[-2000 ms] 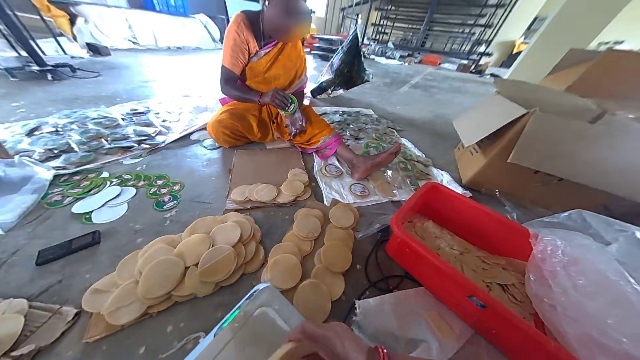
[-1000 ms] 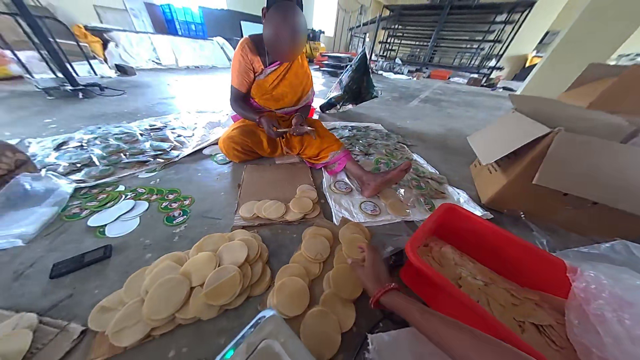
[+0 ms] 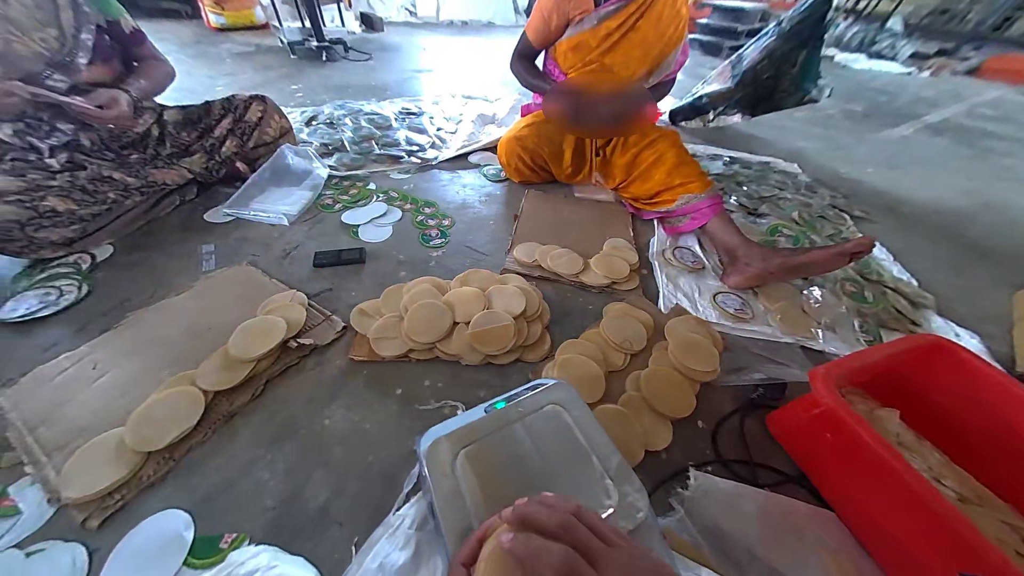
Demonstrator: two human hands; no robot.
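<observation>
At the bottom edge, over the near part of a digital scale with a lit green display, my right hand folds around thin round tan discs. The fingers of my left hand show against the same discs, mostly hidden and cut off by the frame. Beyond the scale lie overlapping piles of tan discs: a broad heap on cardboard, and rows to its right. A red plastic crate at the right holds more tan pieces.
Cardboard with a row of discs lies left. Two people sit on the floor, one at left, one beyond the piles. Black cable, plastic sheet, a black rectangular object and green-printed labels lie around.
My right hand has come back from the disc rows to the scale, where both hands now hold discs. The view has swung left and down, bringing the left person into sight.
</observation>
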